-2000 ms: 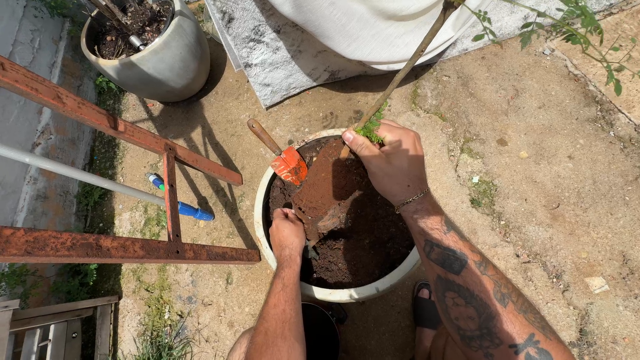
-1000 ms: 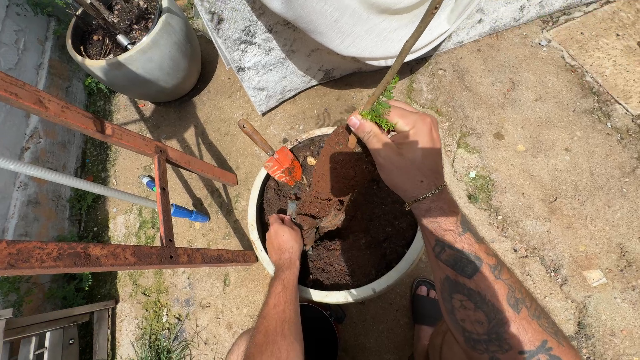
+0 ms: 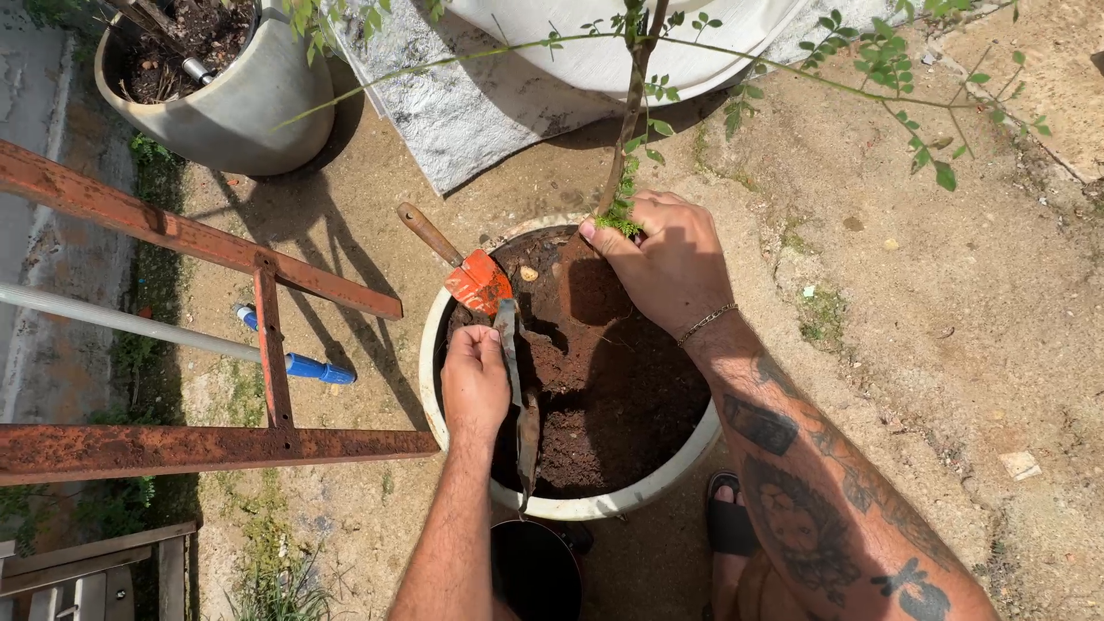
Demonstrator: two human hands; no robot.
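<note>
My right hand (image 3: 668, 259) grips the thin woody stem of a leafy sapling (image 3: 634, 112) low down, just above its reddish soil root ball (image 3: 591, 280). The root ball rests on dark soil (image 3: 647, 388) inside a round pale planter (image 3: 604, 507). Between the thumb and fingers of my left hand (image 3: 476, 371) is a torn, soil-stained strip of thin sheet (image 3: 509, 354), which hangs down over the soil at the planter's left. An orange hand trowel (image 3: 479, 282) with a wooden handle leans on the planter's upper left rim, near my left hand.
A rusty metal frame (image 3: 198, 444) and a pale pole (image 3: 172, 329) with a blue end extend from the left. A grey planter (image 3: 224, 112) stands upper left, beside a white-grey sheet (image 3: 474, 112). A dark round container (image 3: 535, 569) sits below the pale planter.
My left hand has moved away from the root ball toward the planter's left side, and the strip is now drawn out in it. My right hand still holds the stem, which stands more upright.
</note>
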